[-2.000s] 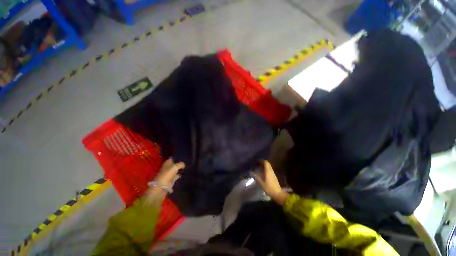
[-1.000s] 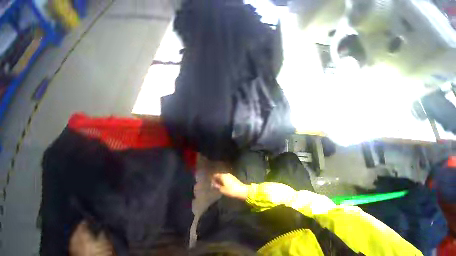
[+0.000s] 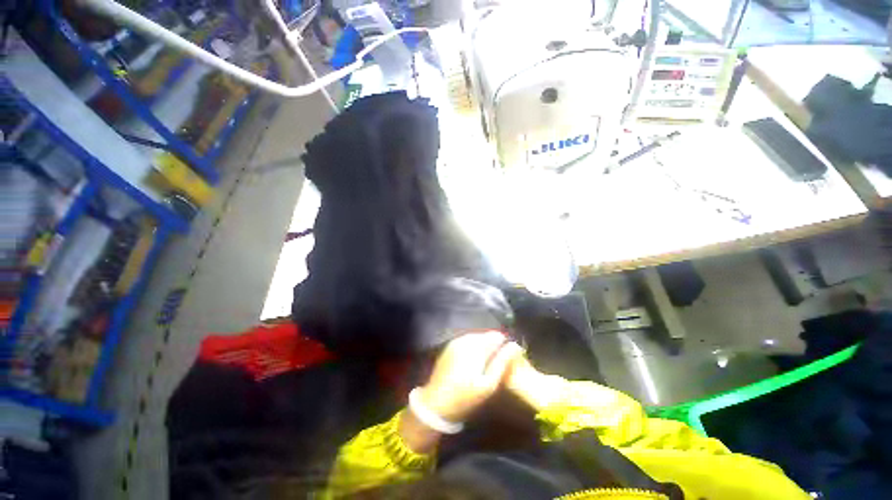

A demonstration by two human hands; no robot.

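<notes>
A long black cloth stack (image 3: 377, 225) lies over the left end of the white machine table and hangs over its front edge. My left hand (image 3: 465, 376), with a pale band at the wrist, is at the near edge of the stack. My right hand (image 3: 523, 379) touches it from the right. The fingers of both are bent close together; glare and blur hide whether they grip cloth. The white JUKI sewing machine (image 3: 543, 107) stands behind, its needle area lost in glare.
A red crate (image 3: 259, 352) with black cloth over it is at the lower left. A green crate rim (image 3: 782, 381) is at the right, dark cloth inside. A control panel (image 3: 682, 80), a flat black rectangle (image 3: 785, 148) and a thin dark tool (image 3: 643, 153) are on the table.
The view has swung from the crate to the machine table. My left hand has left the cloth on the red crate and come together with my right hand at the stack's near edge.
</notes>
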